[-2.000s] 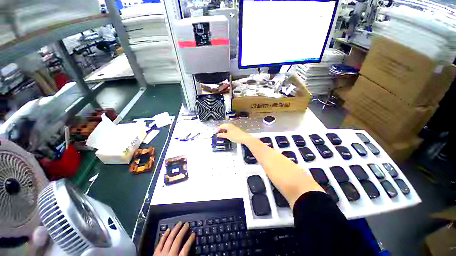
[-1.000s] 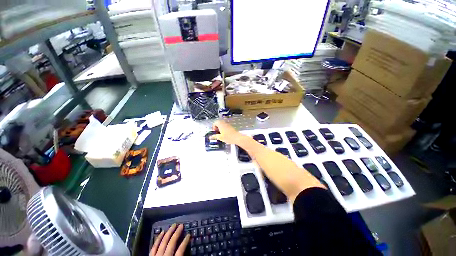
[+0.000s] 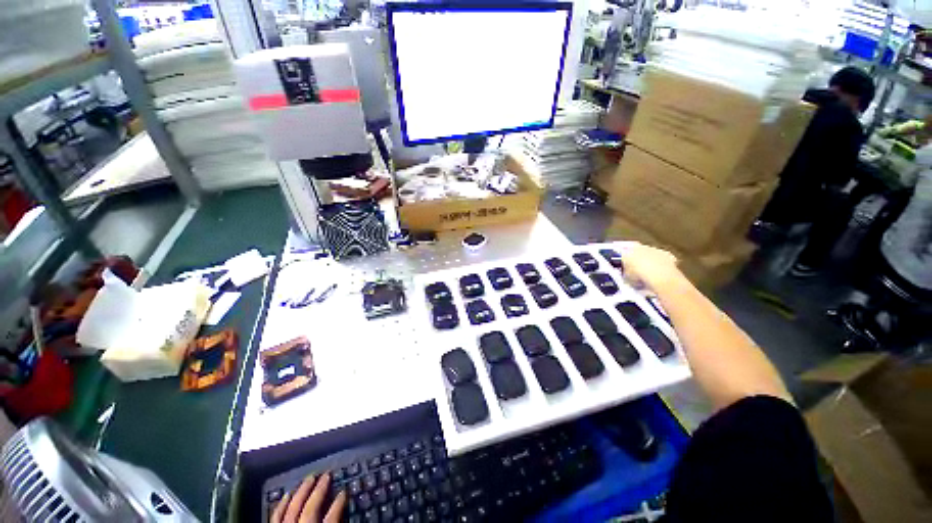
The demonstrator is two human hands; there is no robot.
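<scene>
A white tray [image 3: 557,409] holds rows of black rounded electronic units [image 3: 468,402]. My right hand [image 3: 646,268] is at the tray's far right corner, its fingertips over the corner units; whether it grips one cannot be told. A small dark square fixture [image 3: 384,297] stands left of the tray on the white board, no hand on it; whether a unit sits in it is unclear. My left hand [image 3: 309,502] rests on the left end of the black keyboard [image 3: 409,478], fingers apart, cut off by the lower edge.
Behind are a bright monitor [image 3: 480,72], parts carton [image 3: 470,211], patterned black grille [image 3: 353,229] and loose unit [image 3: 474,241]. Orange-and-black frames [image 3: 287,371], a tissue box [image 3: 153,332] and a fan [image 3: 77,480] are left. A mouse [image 3: 636,437] sits front right. People [image 3: 818,153] are behind stacked cartons.
My right hand has left the fixture for the tray's far right corner. The view has turned right. Grey pieces at the tray's right end no longer show. My left hand stays on the keyboard.
</scene>
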